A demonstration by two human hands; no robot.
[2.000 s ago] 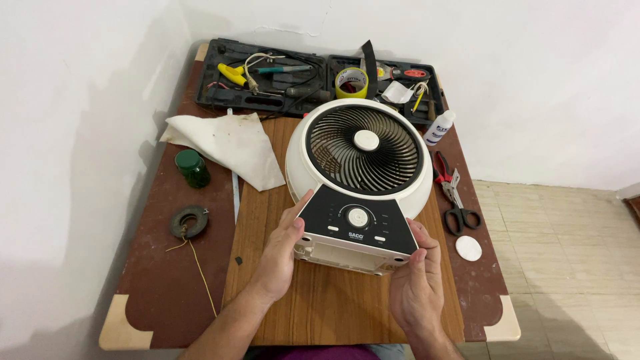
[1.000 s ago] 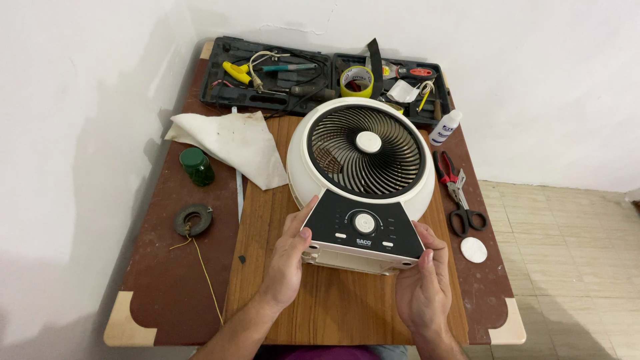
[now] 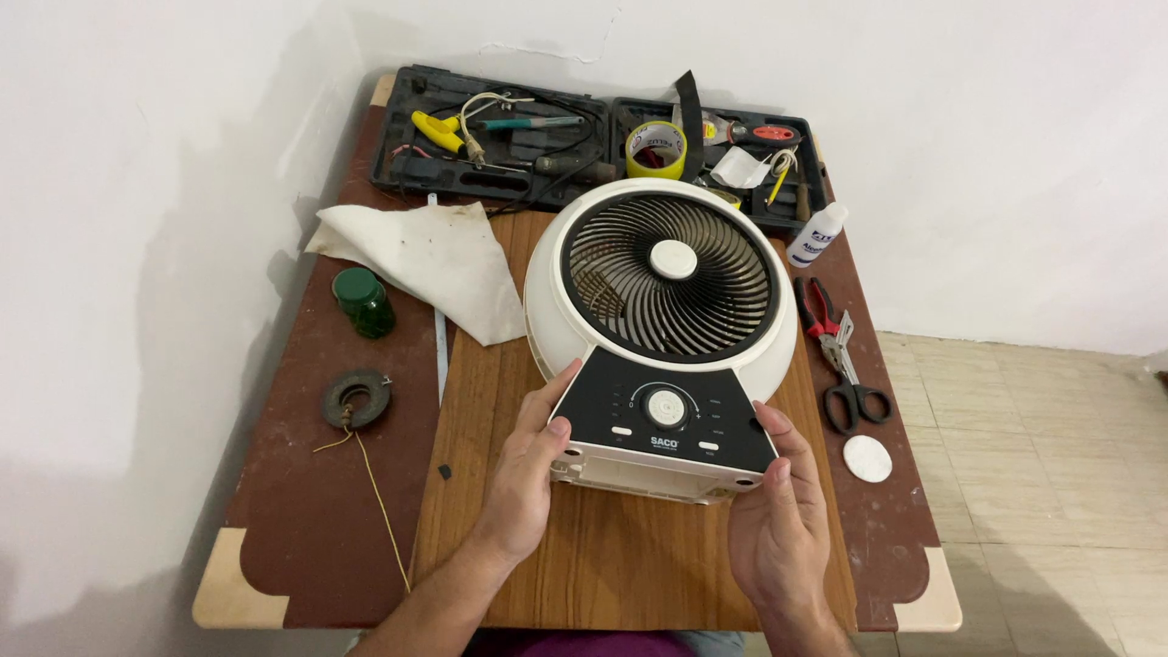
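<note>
A white fan housing [image 3: 547, 301] with a round black spiral grille [image 3: 721, 301] rests on a wooden board [image 3: 639, 566]. Its black control panel [image 3: 593, 397] carries a white knob [image 3: 665, 408] and faces me, with an open cavity [image 3: 652, 474] in the base below the panel's near edge. My left hand [image 3: 525, 474] grips the panel's left corner, thumb on its front edge. On the right corner, my right hand [image 3: 780, 511] holds the housing between thumb and fingers.
Behind the fan lies an open black tool case [image 3: 502, 187] with yellow tape [image 3: 655, 151]. At left are a white cloth [image 3: 420, 246], green-lidded jar [image 3: 363, 303] and dark ring with string [image 3: 356, 399]. Pliers [image 3: 821, 315], scissors [image 3: 856, 401], a white disc [image 3: 867, 458] and a bottle [image 3: 817, 235] lie or stand at right.
Both hands stay on the panel's corners throughout. Compared with two seconds ago, less of the cavity under the panel shows.
</note>
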